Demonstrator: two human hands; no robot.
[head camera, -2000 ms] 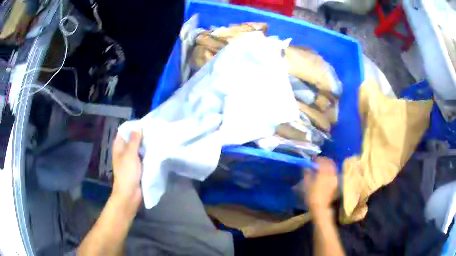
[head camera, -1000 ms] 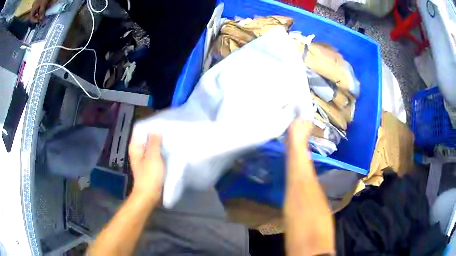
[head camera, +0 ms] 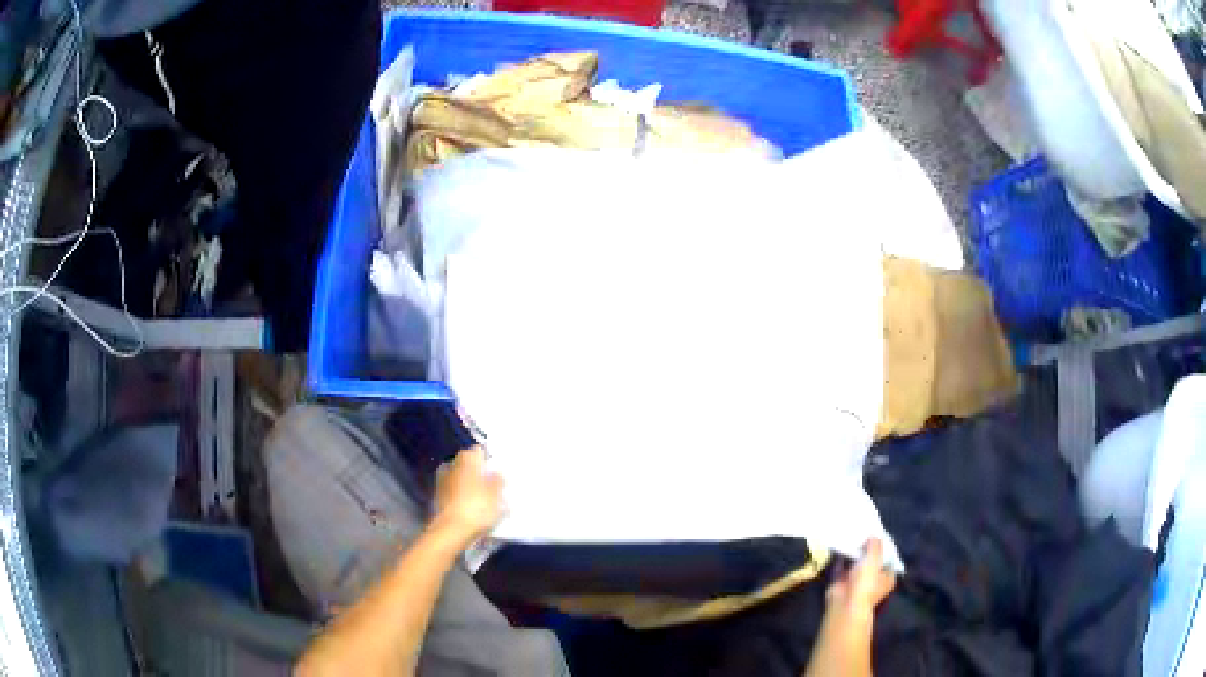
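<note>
A large cloth panel (head camera: 661, 344), white with glare, lies spread over the blue plastic bin (head camera: 347, 311) and towards my lap. My left hand (head camera: 470, 495) grips its near left corner. My right hand (head camera: 864, 579) grips its near right corner. The near edge is stretched nearly straight between my hands. Crumpled brown paper (head camera: 509, 109) and pale pieces show in the bin beyond the cloth. The panel hides the rest of the bin's contents and most of its near and right walls.
Brown paper (head camera: 946, 344) hangs right of the bin. Dark cloth (head camera: 1005, 529) lies at the right. A blue basket (head camera: 1045, 245) and a red stool (head camera: 946, 33) stand on the far right. A table frame with white cables (head camera: 99, 251) is at the left.
The cloth was bunched and slanted; it is now spread wide over the bin. My right hand has moved down and right, near the panel's corner. The bin appears further left in view.
</note>
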